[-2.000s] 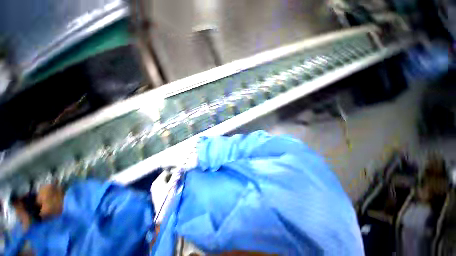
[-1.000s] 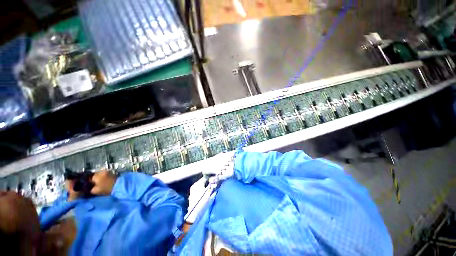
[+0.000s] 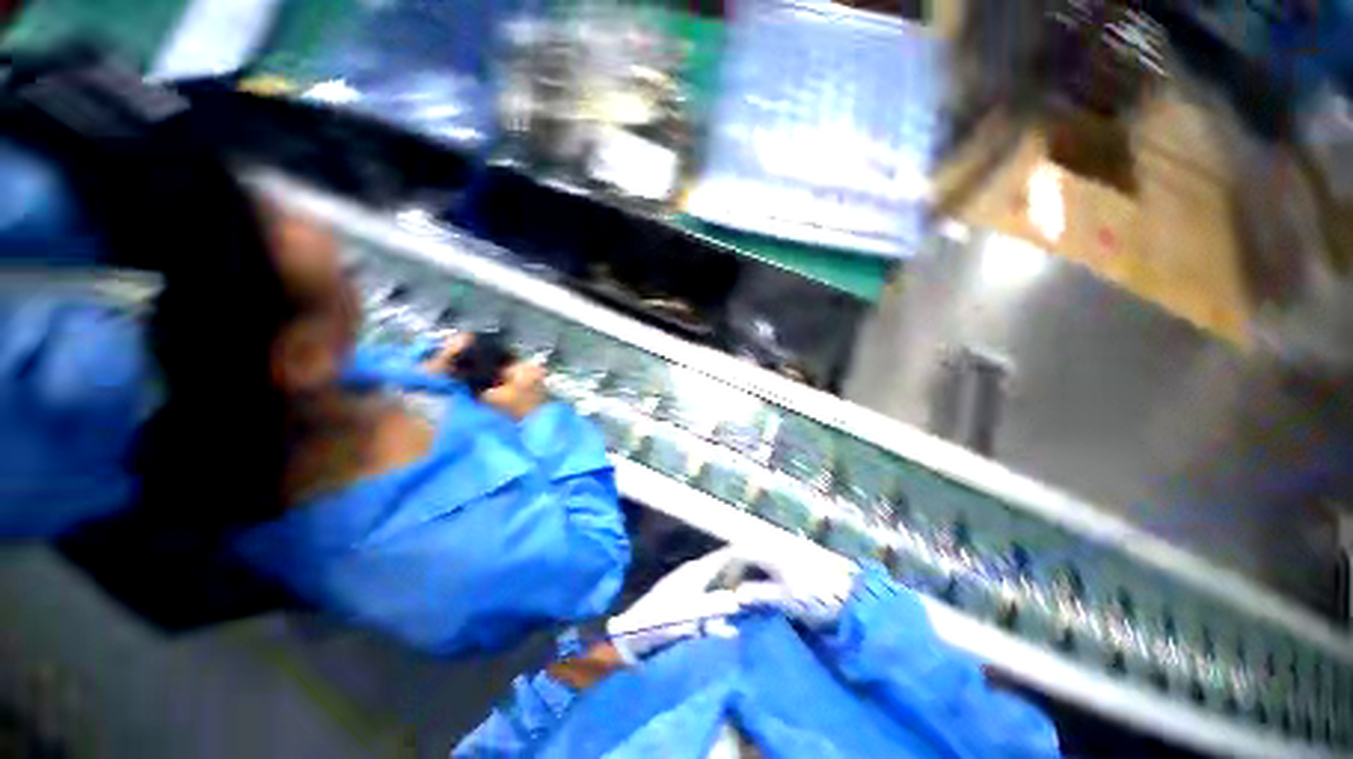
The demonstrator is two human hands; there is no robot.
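My left hand [image 3: 663, 614], in a white glove, is low in the middle beside the near conveyor rail. My right hand [image 3: 798, 578], also white-gloved, lies against it, coming from the blue sleeve at the right. The gloves overlap and are blurred. Their fingers are not clear, and I cannot tell whether they hold anything. Beyond them, green circuit boards [image 3: 772, 439] with white and dark components lie in a long row between pale conveyor rails [image 3: 695, 507].
At the left, a neighbouring worker in a blue smock [image 3: 445, 519] holds a small dark item [image 3: 482, 360] over the line. Behind the rail are a clear ribbed tray [image 3: 816, 126], a bag of components [image 3: 594, 97] and a steel bench [image 3: 1068, 400].
The view has swung left and tilted, so the conveyor slopes down to the right and more of the neighbouring worker shows. My gloved hands remain close together beside the near rail.
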